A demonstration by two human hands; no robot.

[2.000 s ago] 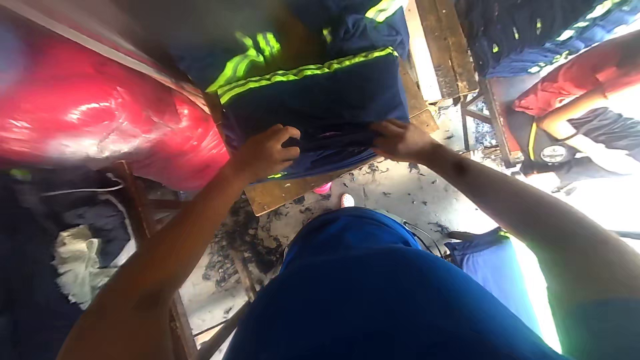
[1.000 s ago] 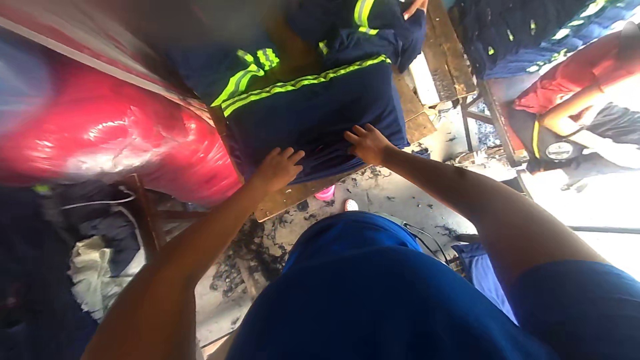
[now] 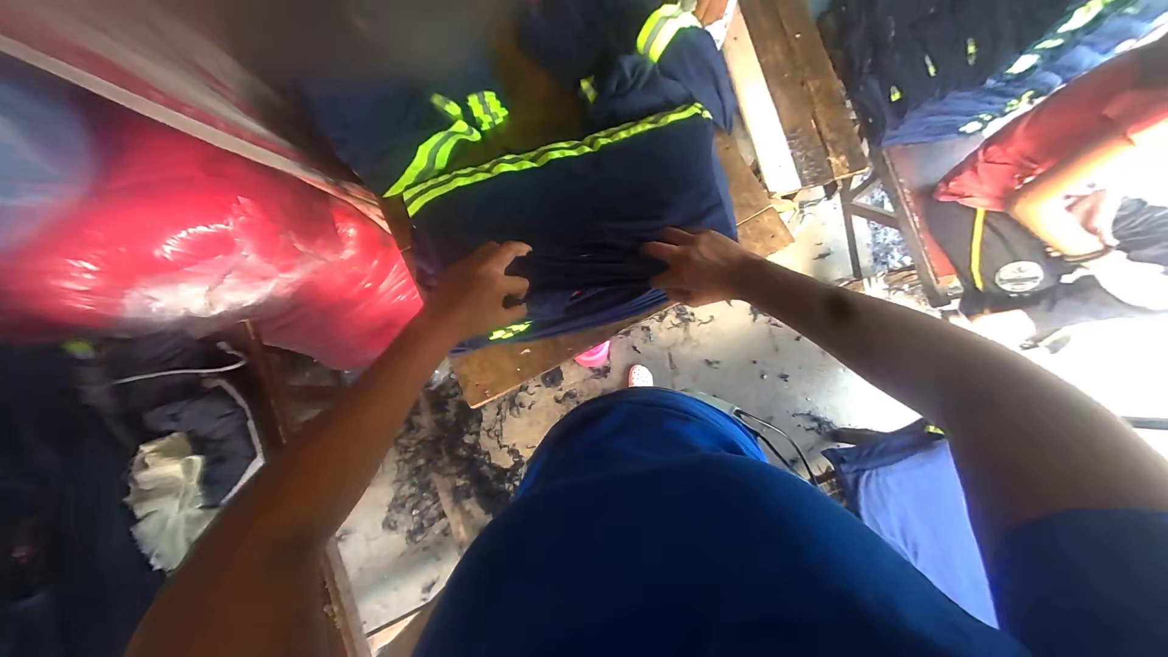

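A dark navy garment [image 3: 584, 196] with a yellow-green reflective stripe [image 3: 557, 155] across it lies on a wooden table [image 3: 520, 365]. Its near part is bunched in folds between my hands. My left hand [image 3: 482, 287] has its fingers curled on the cloth at the near left. On the near right, my right hand [image 3: 698, 265] grips the cloth with bent fingers. A small yellow-green patch [image 3: 509, 330] shows at the cloth's lower edge by my left hand. Beyond the stripe lie the sleeves, with reflective bands [image 3: 668, 32].
Shiny red plastic-wrapped bundles [image 3: 228, 255] stand at the left, above dark cloth. A wooden bench [image 3: 803, 91] adjoins the table at the right. Another person's forearm [image 3: 1058, 214] and red sleeve are at the far right. Dark scraps [image 3: 447, 456] litter the floor; a pink object [image 3: 593, 354] is below the table edge.
My hands lay flatter on smoother cloth one second ago. Now their fingers are bent and the cloth between them is bunched. A hand at the far sleeve shows less than it did then.
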